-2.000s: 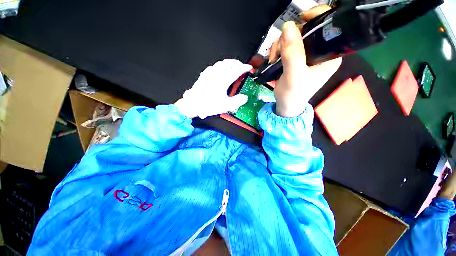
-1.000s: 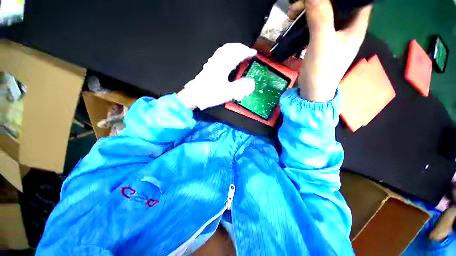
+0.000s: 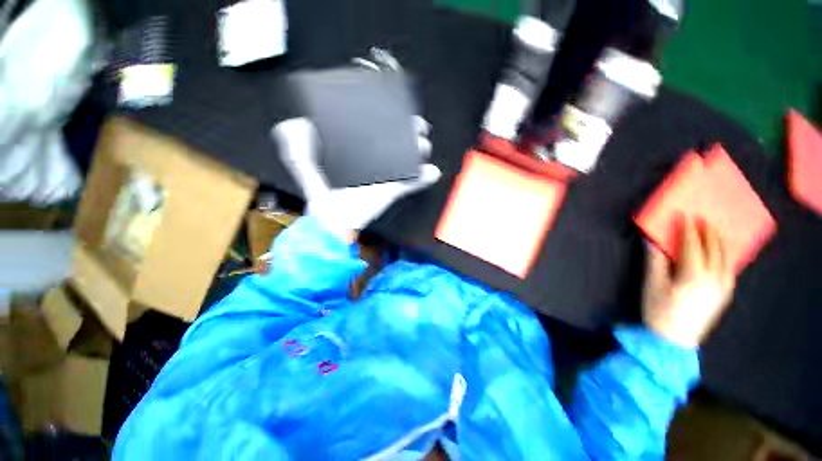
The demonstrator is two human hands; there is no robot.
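Note:
My left hand point(image 3: 342, 194), in a white glove, holds the square black housing point(image 3: 365, 126) with its plain dark face up, left of the red-orange work pad point(image 3: 501, 212). No unit lies on that pad. The housing's board side is hidden. My bare right hand point(image 3: 689, 279) is on the stacked loose foam pads point(image 3: 707, 212) to the right. The picture is blurred, and I cannot tell whether its fingers grip a pad.
The screw feeder point(image 3: 581, 108) stands behind the work pad. A white square plate point(image 3: 252, 32) and a white-yellow label point(image 3: 146, 84) are at the upper left. An open carton point(image 3: 194, 212) is at the left. The green belt point(image 3: 721, 54) runs at the upper right, near another red pad point(image 3: 805, 162).
The unit has left the work pad and is in my left hand, dark face up. My right hand has let go of the screwdriver and moved right to the loose pads. The view has shifted left.

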